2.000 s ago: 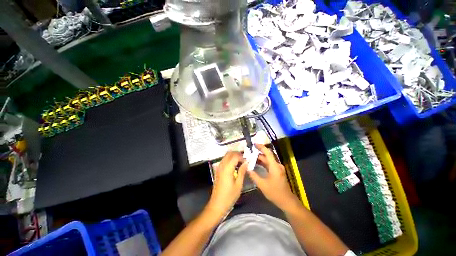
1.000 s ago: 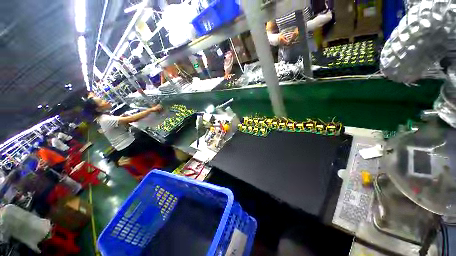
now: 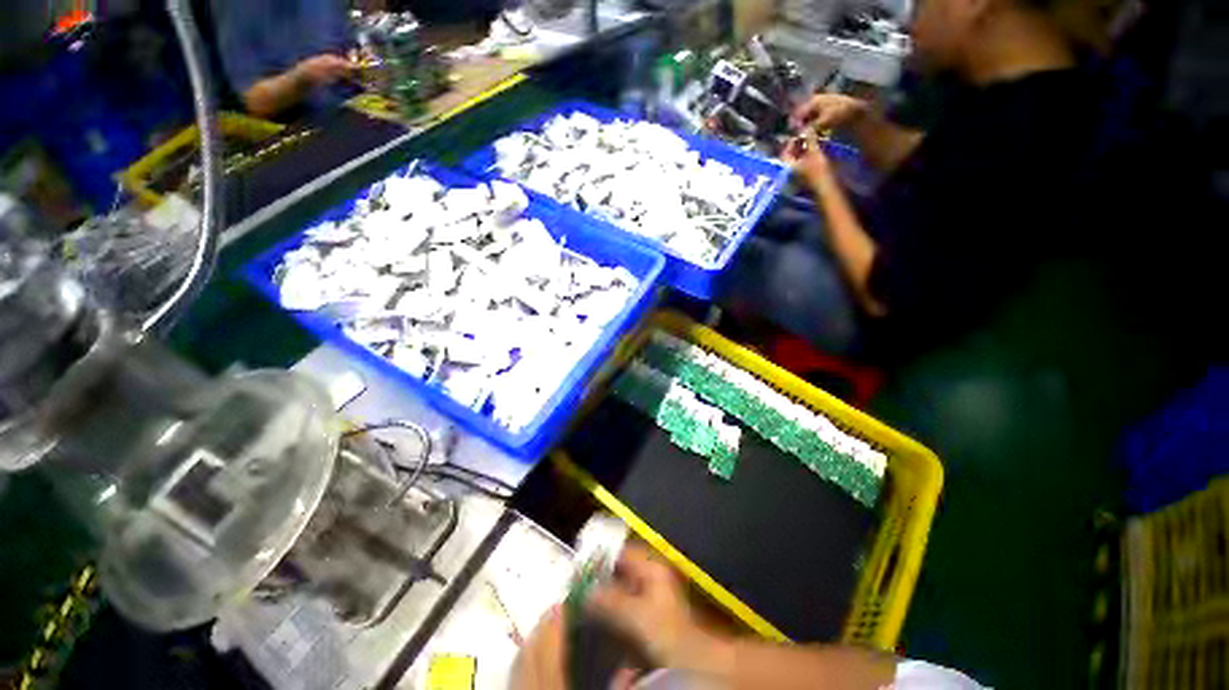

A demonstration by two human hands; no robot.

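My right hand (image 3: 650,607), blurred, is at the bottom centre with its fingers on a small green circuit board (image 3: 585,585) with a white part at its upper end. My left hand (image 3: 539,658) is beside it at the bottom edge, mostly cut off and blurred; its grip cannot be told. The yellow crate (image 3: 919,519), black-lined, stands right of my hands, with rows of green boards with white parts (image 3: 795,429) along its far side. The clear fume hood (image 3: 223,499) is at the left, over a metal stand (image 3: 357,546).
Two blue bins heaped with white pieces (image 3: 458,290) stand ahead. A yellow patch (image 3: 453,673) lies at the bottom edge, left of my hands. A person in dark clothing (image 3: 997,189) sits beyond the crate; another person's hand (image 3: 324,68) is at the upper left.
The view has swung from the blue crate and black mat at the left to the bins and yellow crate. My hands, out of view one second ago, show again, now with a green board.
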